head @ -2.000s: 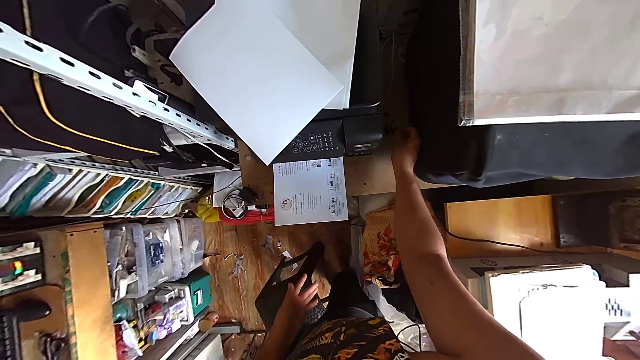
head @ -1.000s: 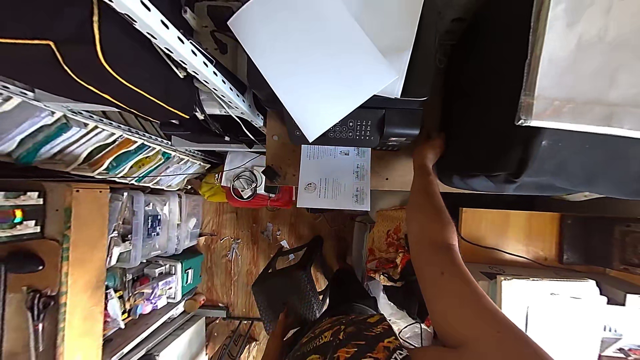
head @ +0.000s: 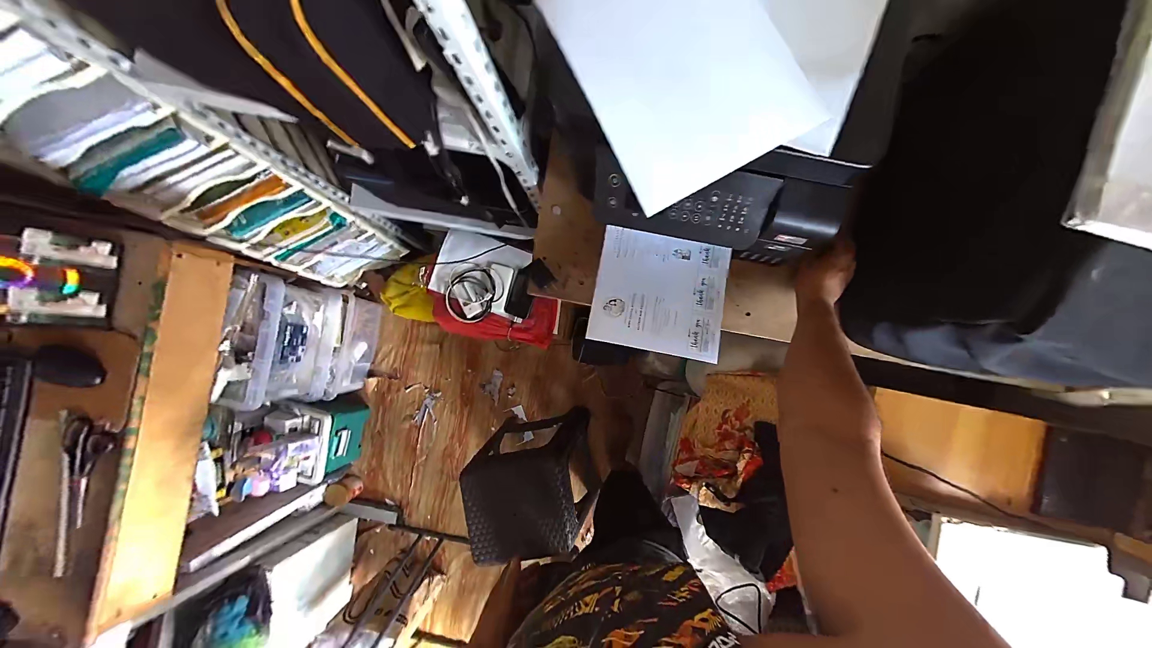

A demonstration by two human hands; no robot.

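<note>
My right hand (head: 826,270) reaches to the side of a black printer (head: 814,211), its fingers hidden between the printer and a dark cloth cover (head: 954,225). White sheets (head: 684,99) lie on top of the printer beside its button panel. A printed sheet (head: 661,292) sticks out from the printer's front over the wooden board (head: 756,301). My left forearm (head: 495,603) shows at the bottom edge, near a black plastic stool (head: 522,495); the left hand is hidden behind or beyond the stool.
At the left stand a shelf of files (head: 216,189), clear plastic boxes (head: 297,342) and a desk with scissors (head: 85,450). A coiled white cable (head: 472,295) rests by a red bag (head: 504,328). Scraps (head: 427,405) lie on the wooden floor. Cloths (head: 720,441) are piled below the board.
My left hand was over the stool two seconds ago and has gone down out of sight. The stool is tilted differently. My right hand stays beside the printer.
</note>
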